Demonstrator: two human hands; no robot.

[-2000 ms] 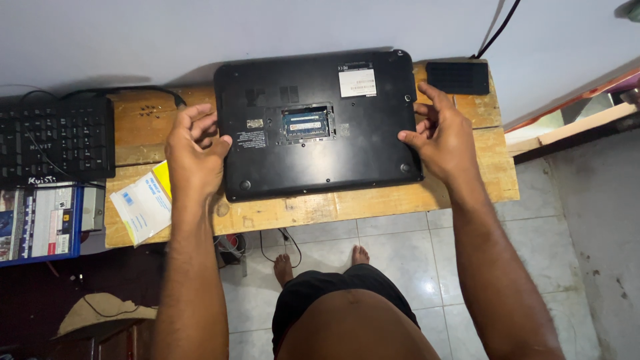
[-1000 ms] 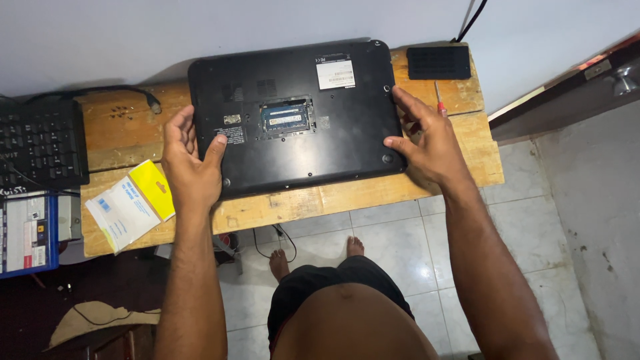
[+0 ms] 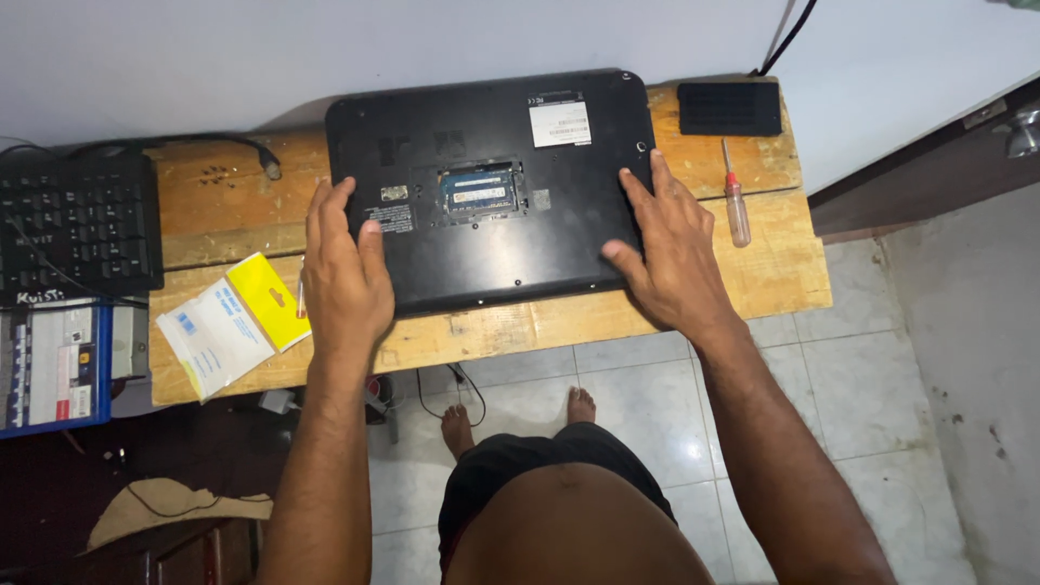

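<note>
A black laptop [image 3: 561, 252] lies upside down on the wooden table. In its underside an uncovered bay shows a memory module [image 3: 481, 193] with a pale label. My left hand [image 3: 345, 268] rests at the laptop's left edge, its thumb and fingertips on the underside. At the right edge, my right hand [image 3: 674, 244] lies with spread fingers touching the casing. Neither hand is closed round anything. A screwdriver [image 3: 736, 211] with a clear and red handle lies right of my right hand, and a black cover panel [image 3: 730, 109] is behind it.
Small screws [image 3: 218, 175] lie behind the left hand near a cable plug [image 3: 272, 169]. A black keyboard [image 3: 77, 219] is at the far left. A yellow and white plastic packet [image 3: 236, 321] sits by the table's front edge [image 3: 504, 329]. The wall runs close behind the laptop.
The laptop's underside is nearer the tabletop's middle-left, and the right hand's fingers now lie more over its casing. The screwdriver, mostly hidden before, now shows fully.
</note>
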